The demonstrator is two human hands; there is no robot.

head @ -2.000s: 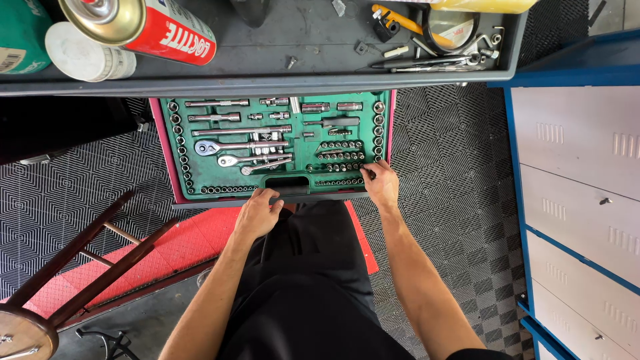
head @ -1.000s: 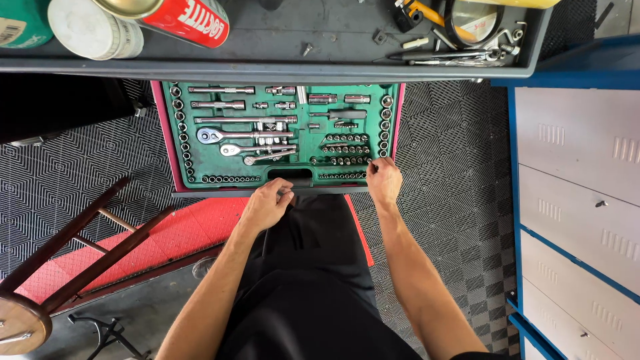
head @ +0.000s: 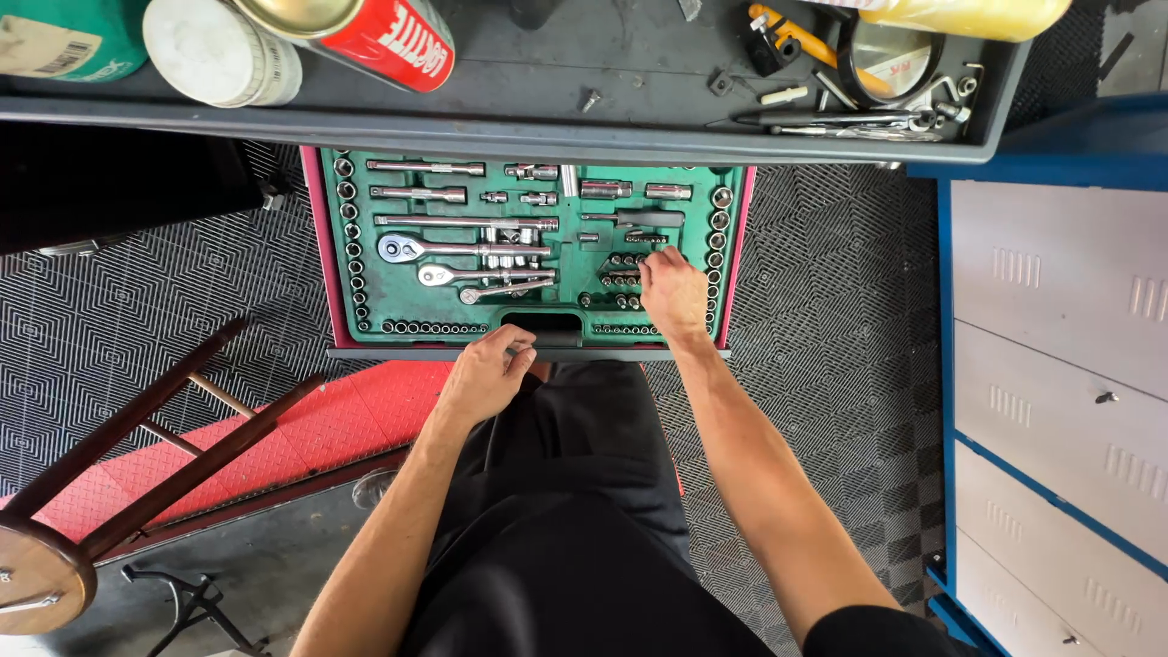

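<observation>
A green socket-set tray [head: 438, 306] lies in the open drawer below the cart top. Ratchets, such as the large ratchet [head: 465, 248], extension bars and a black-handled driver [head: 652, 218] sit in its slots, with rows of sockets along the edges. My right hand [head: 675, 290] is over the rows of short bit sockets [head: 622, 276] at the right; its fingertips are bent down at the upper row, and whether they pinch a bit is hidden. My left hand [head: 488, 370] rests at the drawer's front edge, beside the case's black handle [head: 557, 338], fingers curled; I cannot tell if it holds anything.
Above the drawer juts the grey cart top [head: 547, 100], bearing a red spray can [head: 401, 41], a white tub [head: 214, 50], a round mirror and small tools. Pale lockers [head: 1049, 265] stand at the right. A wooden stool [head: 46, 566] lies at the lower left.
My right hand has moved from the lower right of the tray up to the upper row of bit sockets. My left hand stays near the drawer's front edge.
</observation>
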